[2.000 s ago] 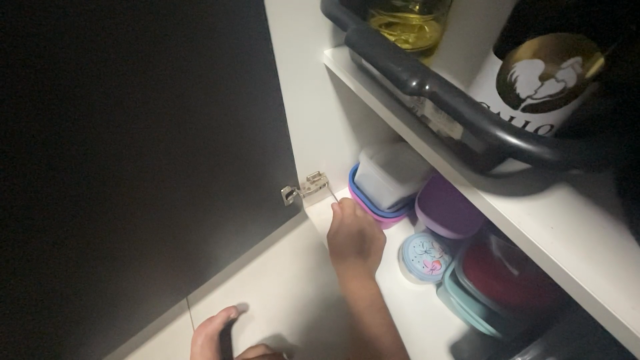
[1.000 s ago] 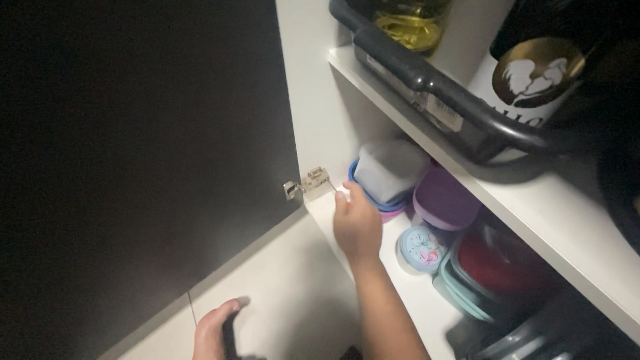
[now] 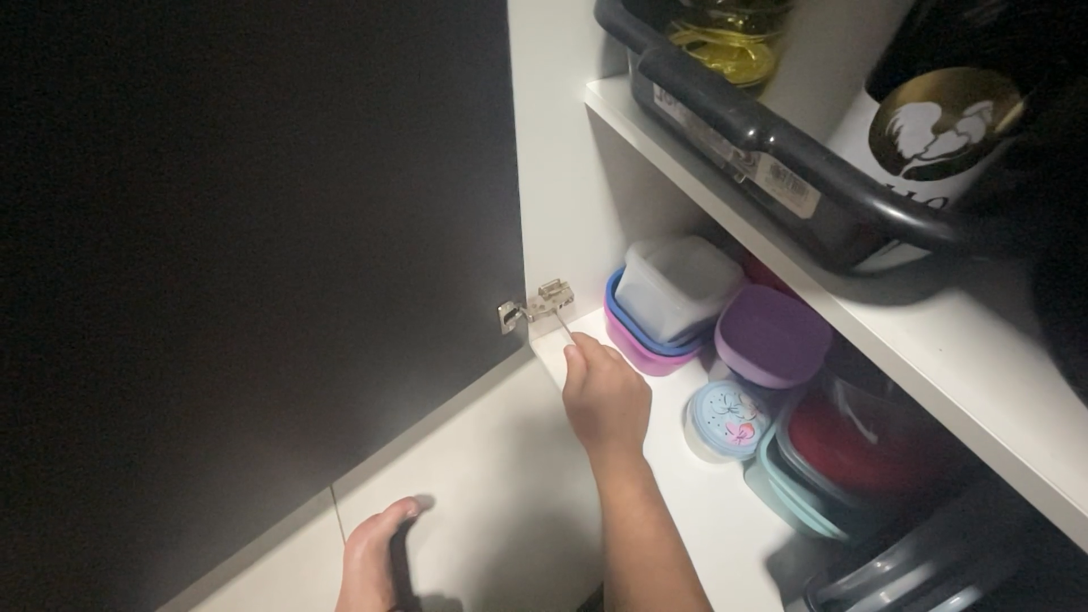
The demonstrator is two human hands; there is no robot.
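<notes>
My right hand (image 3: 605, 395) is closed around a thin metal tool (image 3: 563, 323); only its narrow shaft shows, and any handle is hidden in the fingers. The shaft's end meets the lower edge of a metal concealed hinge (image 3: 551, 299), or lies just in front of it. That hinge sits on the white cabinet side panel (image 3: 557, 187) and links to a cup part (image 3: 509, 317) on the dark cabinet door (image 3: 272, 238), which stands open. Right of the hand is a pink and blue plastic container (image 3: 650, 355). My left hand is out of view.
On the bottom shelf (image 3: 680, 493) are a translucent tub (image 3: 680, 285), a purple-lidded box (image 3: 775, 336), a round blue-lidded tub (image 3: 727, 416) and a teal container (image 3: 786, 493). Above, a black tray (image 3: 765, 144) holds bottles. A bare foot (image 3: 374, 544) rests on the tiled floor (image 3: 476, 476).
</notes>
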